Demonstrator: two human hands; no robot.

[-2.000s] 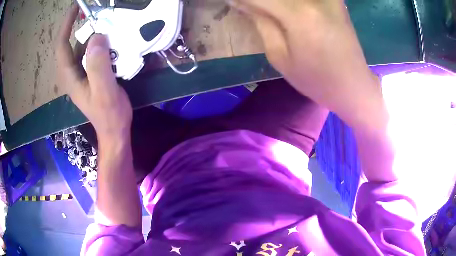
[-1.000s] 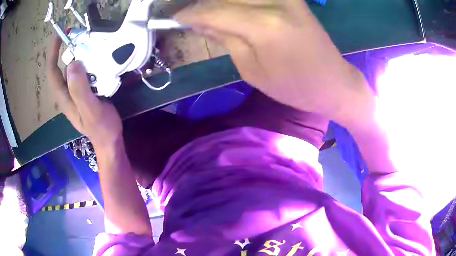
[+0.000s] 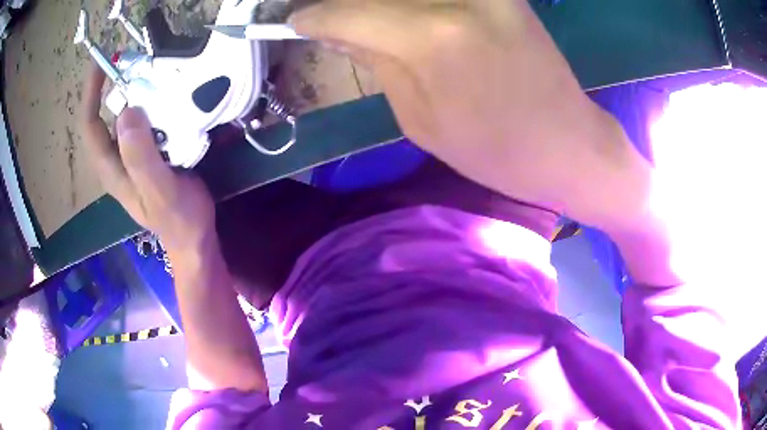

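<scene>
My left hand (image 3: 164, 180) grips the rear end of a white toy motorcycle (image 3: 183, 94) over the bench's front edge, thumb on its near side. The toy has a dark seat, silver exhaust pipes (image 3: 105, 59) pointing up and left, and a wire loop (image 3: 282, 144) with a small spring beside it. My right hand (image 3: 420, 50) holds a slim white pen-like tool (image 3: 267, 31) with a narrow grey tip, which lies at the toy's upper body. The fingertips of my right hand are partly hidden behind the hand.
A stained brown board (image 3: 42, 126) lies on the dark green bench top (image 3: 647, 42). Blue plastic bins (image 3: 362, 168) are under the bench, and a blue crate (image 3: 84, 302) stands on the floor at lower left. Yellow-black tape (image 3: 139, 336) marks the floor.
The toy and my left hand have moved left and down in view since the first frame. My right hand has come in close to the toy, and the white tool now shows at its body.
</scene>
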